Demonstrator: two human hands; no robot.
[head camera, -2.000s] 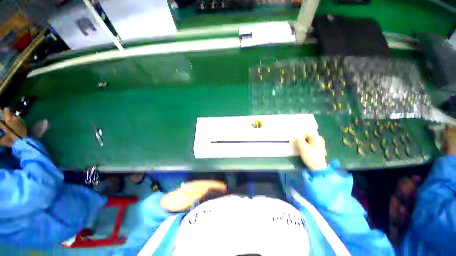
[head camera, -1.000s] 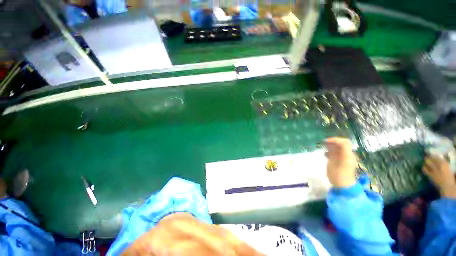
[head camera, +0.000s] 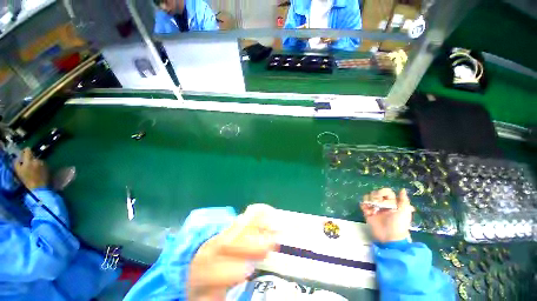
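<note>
My right hand (head camera: 388, 216) is over the near edge of the clear blister tray (head camera: 359, 176), palm partly up, with a slim pale tool (head camera: 381, 205) between its fingers. My left hand (head camera: 235, 250) is large and blurred over the left end of the white sheet (head camera: 303, 226); whether it holds anything cannot be told. A round gold-yellow piece (head camera: 331, 229) lies on the sheet, above the black stripe (head camera: 324, 257). The left hand and sleeve hide the sheet's left end.
A second, silvery tray (head camera: 497, 191) lies at right, with loose crescent parts (head camera: 483, 270) nearer me. A white and dark tool (head camera: 131, 204) lies at left. A neighbour's hand (head camera: 32, 169) is at far left. A pale rail (head camera: 253, 104) and an upright post (head camera: 421, 59) stand behind.
The view has shifted. My left hand has come up from below the bench edge to the sheet. My right hand has moved from the sheet's right end to the clear tray.
</note>
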